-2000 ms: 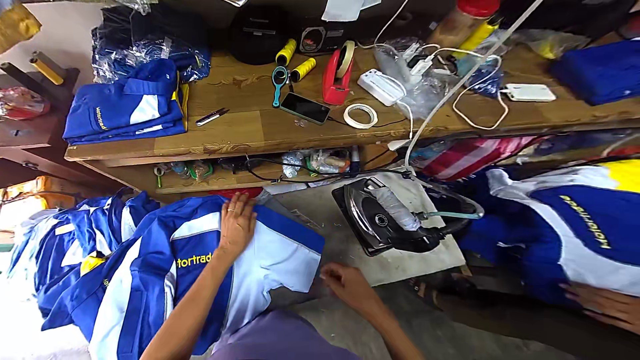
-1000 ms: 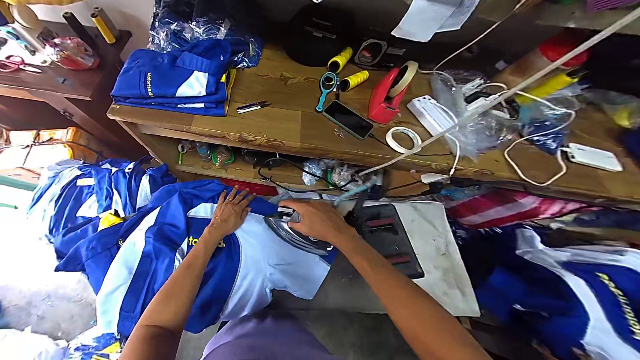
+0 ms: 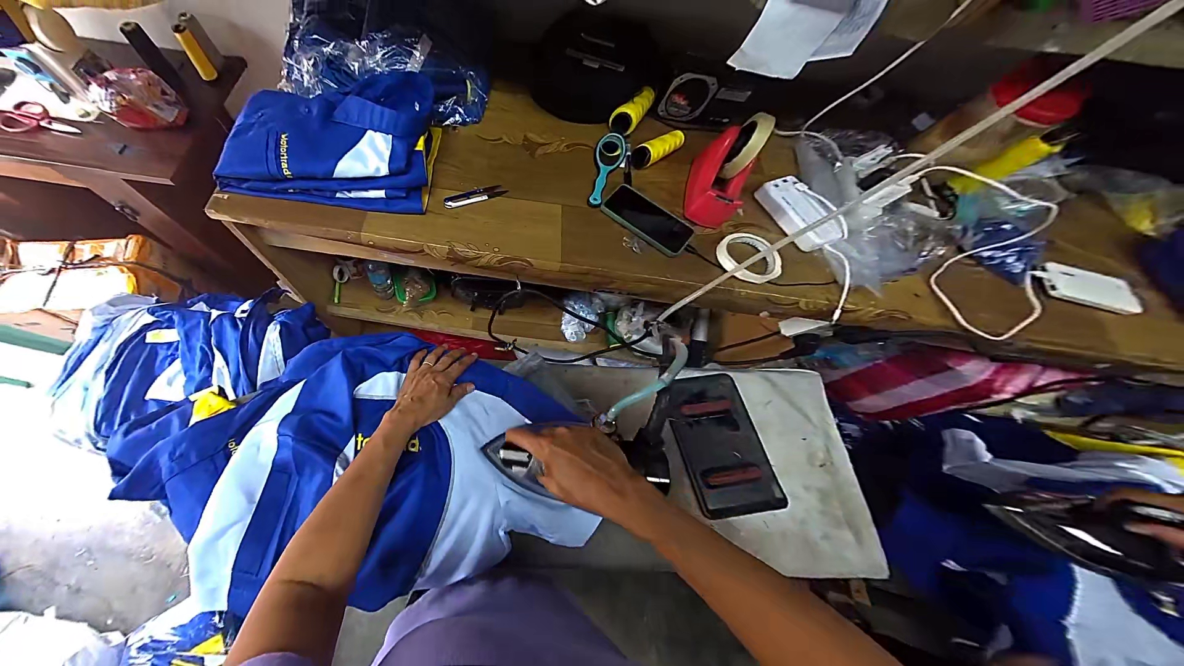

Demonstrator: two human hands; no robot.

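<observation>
A blue and light-blue work shirt point(image 3: 370, 481) with yellow lettering lies spread in front of me. My left hand point(image 3: 433, 388) rests flat on its upper part, fingers spread. Gripped in my right hand point(image 3: 578, 462) is a steam iron point(image 3: 518, 462), its front on the light-blue sleeve; my hand hides much of it. A pale green hose point(image 3: 647, 384) runs up from the iron. Right of the iron, a black iron rest point(image 3: 728, 446) with reddish pads lies on the pale cloth point(image 3: 823, 462) of the ironing surface.
A wooden shelf point(image 3: 518, 231) ahead holds folded blue shirts point(image 3: 324, 148), thread snips point(image 3: 474, 196), a phone point(image 3: 647, 219) and a red tape dispenser point(image 3: 726, 176). A white cord crosses overhead. More blue garments point(image 3: 203, 370) lie at left. At right, another person's hand point(image 3: 1147, 509) holds an iron on blue cloth.
My right hand, empty two seconds ago, took hold of the iron that stood on the black rest. The iron has moved left onto the shirt, and is now lower on the sleeve than one second ago.
</observation>
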